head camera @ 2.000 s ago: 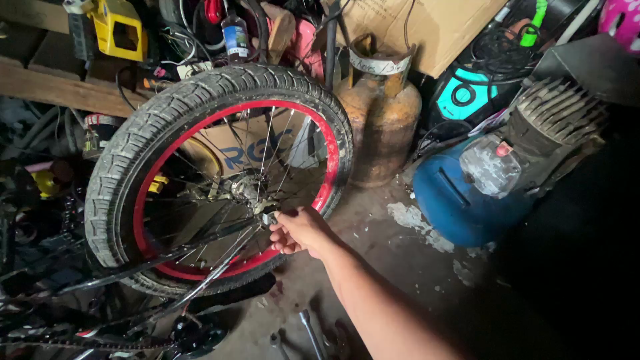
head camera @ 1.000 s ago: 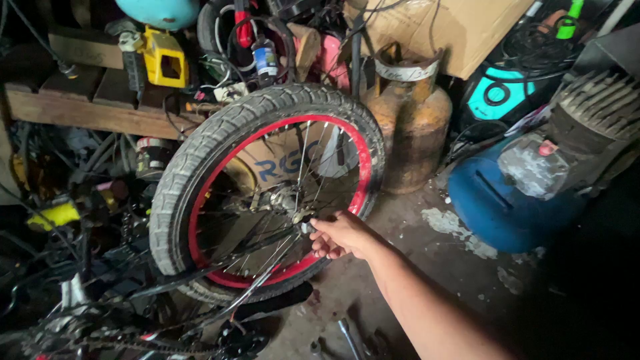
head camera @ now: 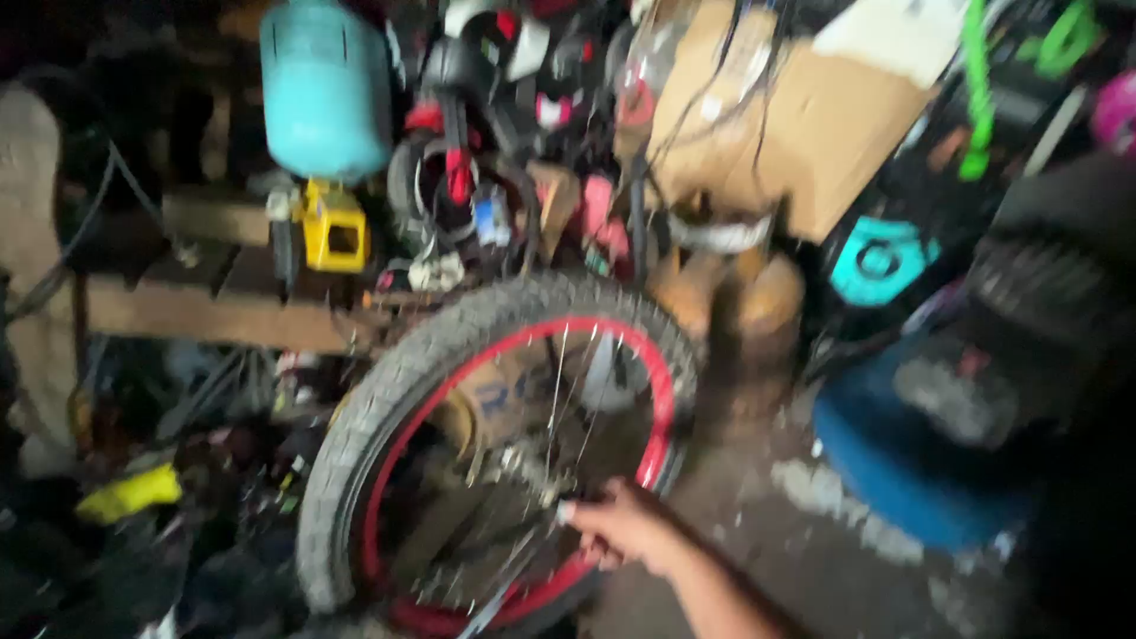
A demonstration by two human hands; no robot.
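My right hand [head camera: 621, 531] reaches in from the lower right, its thumb and forefinger pinched at a small pale piece [head camera: 565, 512] beside the axle end of a bicycle wheel. What that piece is, I cannot tell through the blur. The wheel has a knobby dark tire [head camera: 335, 497], a red rim [head camera: 661, 390] and thin spokes. Its metal hub [head camera: 519, 461] lies just up and left of my fingers. A metal frame stay [head camera: 497, 603] runs down and left from the hub. My left hand is out of view.
Behind the wheel stand a rusty orange gas cylinder [head camera: 772, 293] and cardboard [head camera: 799, 115]. A blue tank [head camera: 896, 470] is at right on the concrete floor [head camera: 737, 568]. A wooden bench [head camera: 213, 315] at left bears a yellow tool part [head camera: 335, 235], with a turquoise container [head camera: 324, 98] above.
The view has swung left and up, bringing more of the turquoise container and bench into sight. My right hand stays pinched at the axle end of the wheel.
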